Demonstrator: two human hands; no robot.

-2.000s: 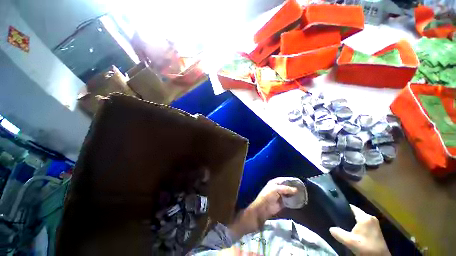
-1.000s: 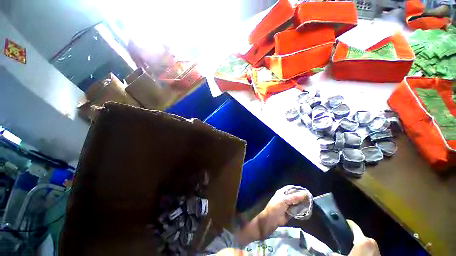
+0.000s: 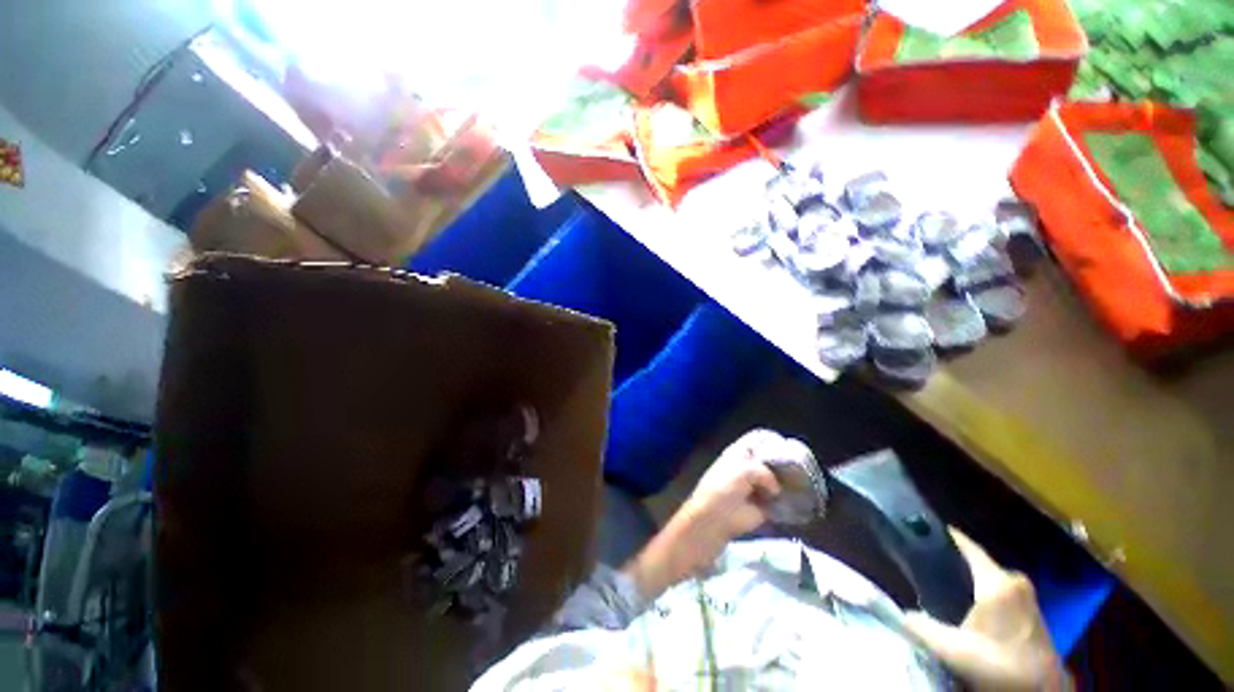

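Note:
My left hand [image 3: 732, 489] holds a small round grey sewn piece [image 3: 796, 483] by its edge, over the lap. My right hand [image 3: 995, 625] is closed around the lower part of a dark thread trimmer [image 3: 904, 530]. The trimmer's wide pale-edged head points up and left, close to the grey piece with a small gap between them. A pile of grey sewn pieces [image 3: 880, 277] lies on a white sheet [image 3: 717, 237] on the table. More grey pieces [image 3: 476, 541] lie inside the open cardboard carton [image 3: 311, 406] at the left.
Orange boxy pouches with green inside [image 3: 968, 84] stand at the back and right of the table. Green fabric items [image 3: 1150, 54] lie at the far right. Blue bins [image 3: 677, 392] stand between carton and table. A yellow strip [image 3: 1069, 473] runs along the table edge.
The view has shifted, so the table and carton sit higher and further left. The left hand has turned the grey piece, which shows a different side. Both hands keep their hold.

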